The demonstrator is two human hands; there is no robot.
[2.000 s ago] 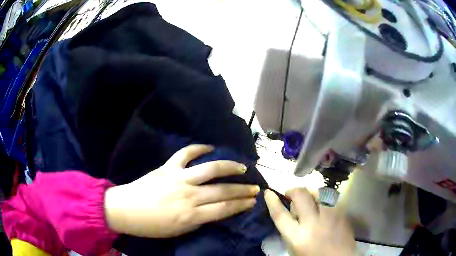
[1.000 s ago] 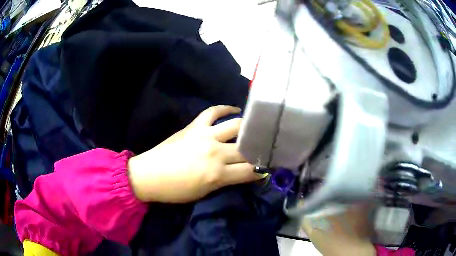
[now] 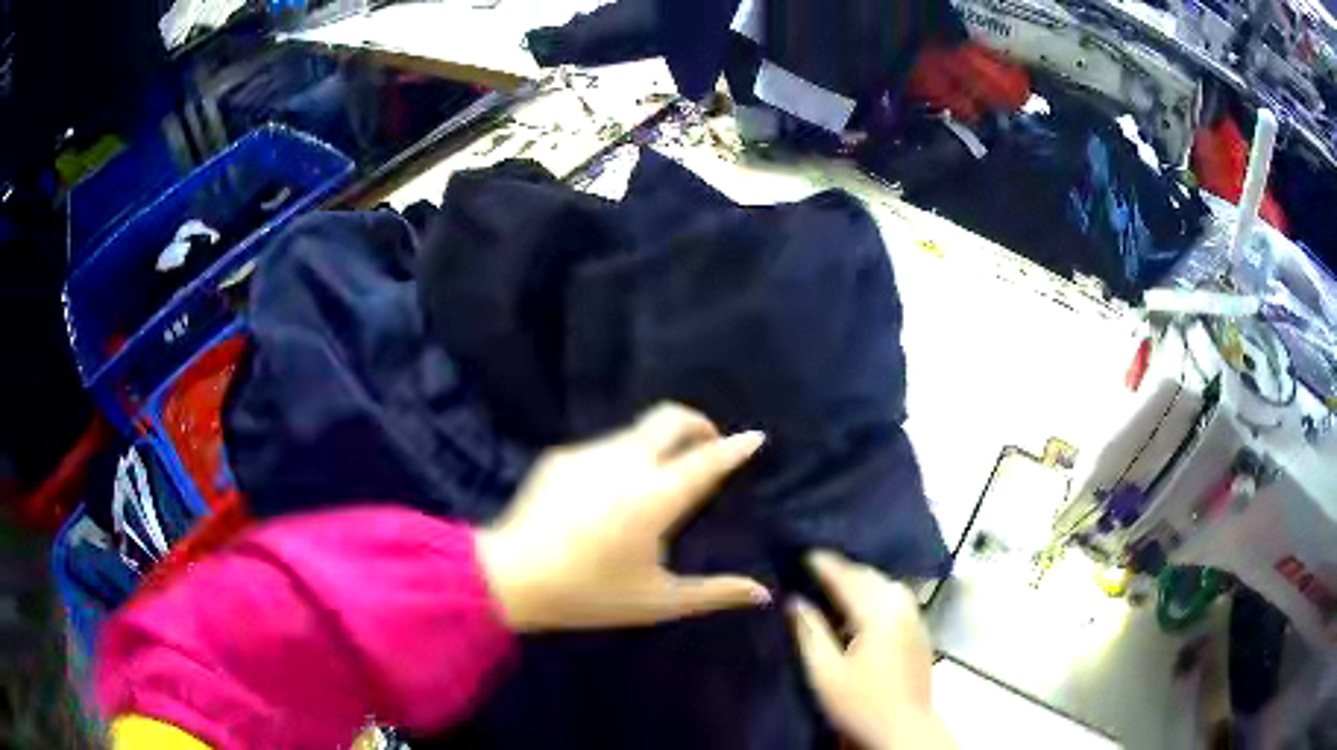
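Observation:
The dark navy garment [image 3: 719, 322] lies heaped on the white table, left of the sewing machine [image 3: 1173, 454] and clear of its needle area. My left hand [image 3: 623, 520], in a pink sleeve, lies on the garment with thumb and fingers spread. My right hand [image 3: 873, 652] is at the garment's lower right, a fold of dark cloth between its thumb and forefinger; its other fingers are partly hidden. A purple part [image 3: 1122, 507] and a green ring [image 3: 1188, 598] show at the machine.
A blue plastic crate [image 3: 110, 315] and a red basket [image 3: 198, 418] stand at the left. The white table [image 3: 1012, 344] extends behind the garment. Dark cloths [image 3: 1026, 183] and a red cloth [image 3: 968, 81] lie at the back, near other machines.
The view has swung, so the machine now appears smaller and farther right. The garment and both hands are away from the needle. My left hand's thumb and fingers have spread.

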